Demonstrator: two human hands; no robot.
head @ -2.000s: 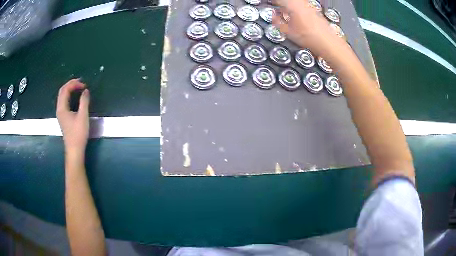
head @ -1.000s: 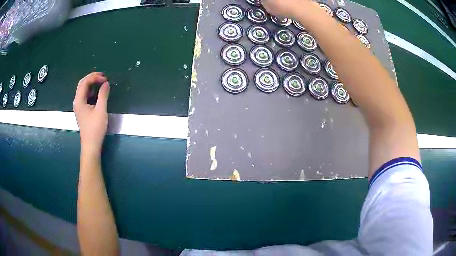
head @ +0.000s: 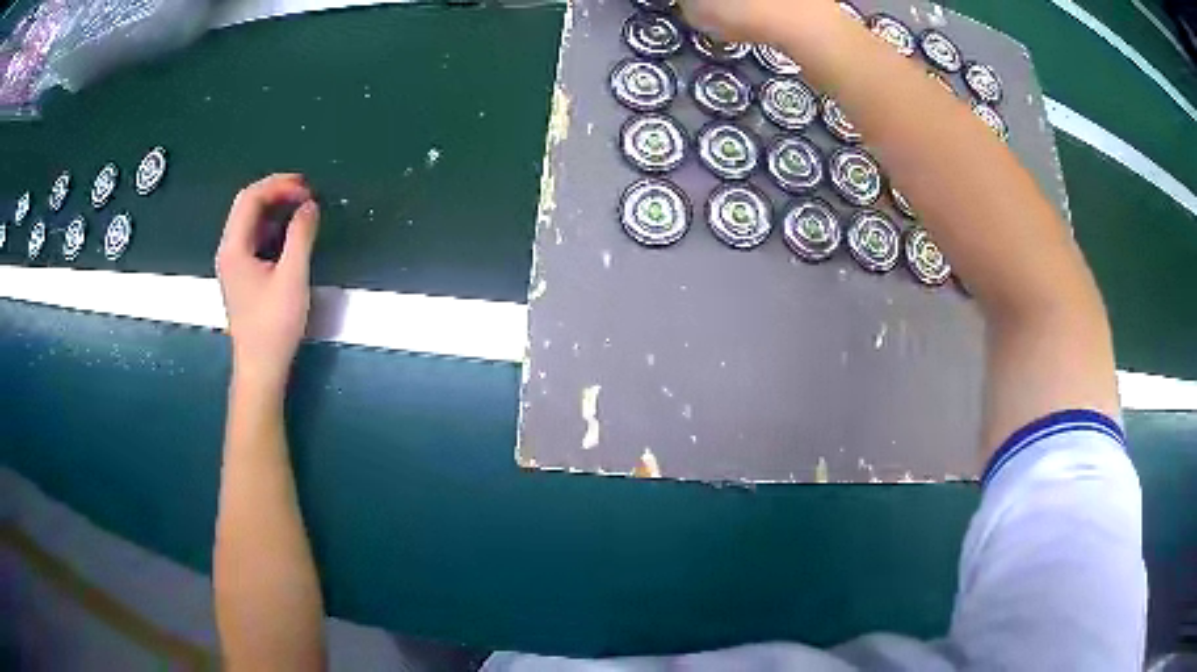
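Round silver metal parts with dark rims and small pale greenish centres (head: 655, 213) lie in close rows on the grey carrier board (head: 735, 381), which has chipped edges. My right hand (head: 742, 19) is at the top edge of the picture over the far rows, partly cut off; its fingertips and anything in them are hidden. My right forearm crosses the board and covers some parts. My left hand (head: 269, 243) is over the green belt left of the board, fingers curled with a gap between thumb and fingers; I see no part in it.
More loose round parts (head: 118, 235) lie in two rows on the dark green belt (head: 394, 158) at the left. A clear plastic tray or bag (head: 118, 40) is at the top left. A white guide line (head: 420, 323) runs along the belt. The lighter teal edge (head: 420, 525) is nearest me.
The view has shifted, so the board sits further right and more loose parts show at the left. My right hand has moved left across the far rows. My left hand keeps its curled shape.
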